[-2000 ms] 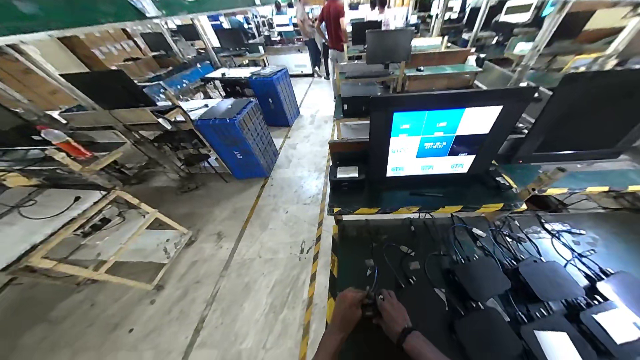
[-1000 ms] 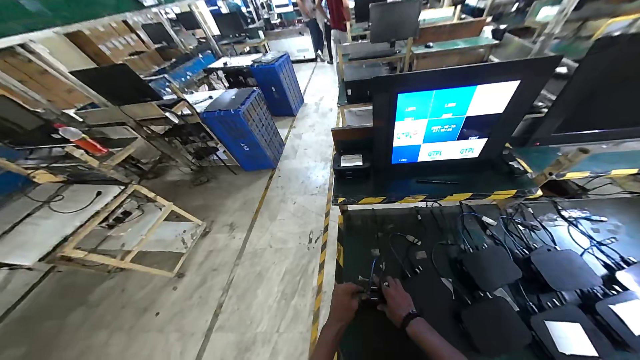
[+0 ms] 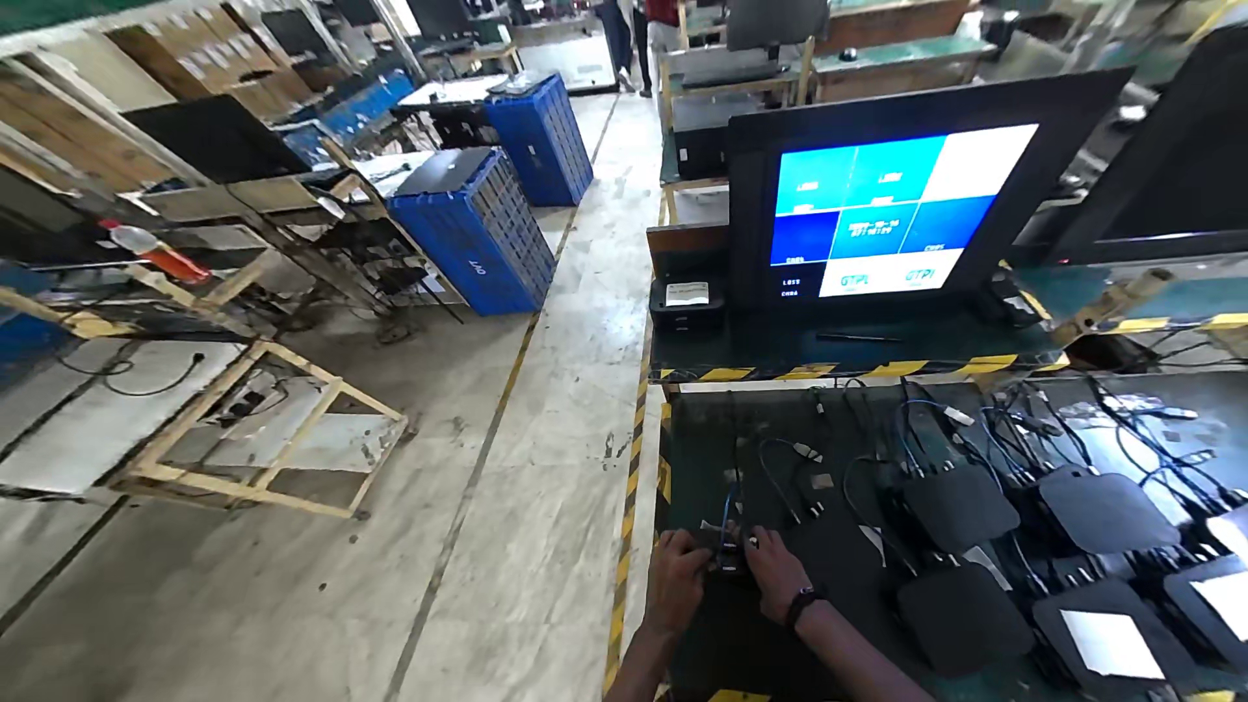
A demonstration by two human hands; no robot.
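Note:
Near the left edge of the dark workbench (image 3: 702,429), my left hand (image 3: 675,583) and my right hand (image 3: 777,575) meet at a small dark connector piece (image 3: 726,556). A blue cable (image 3: 726,509) runs up from it between the hands. My fingertips touch the piece from both sides; its exact form is too small to tell. Just right of my right hand lies a flat black box (image 3: 829,546), partly shaded. Several black set-top-type boxes with cables plugged in, such as one black box (image 3: 960,507), lie farther right.
Behind the bench stands a lit monitor (image 3: 887,210) on a shelf edged with yellow-black tape (image 3: 897,370), beside a small black device (image 3: 686,302). A dark monitor (image 3: 1170,166) is at the right. Blue crates (image 3: 468,234) and a wooden frame (image 3: 331,390) stand left across the aisle.
Both hands stay together at the small piece, with only slight finger shifts. The view has tilted a little.

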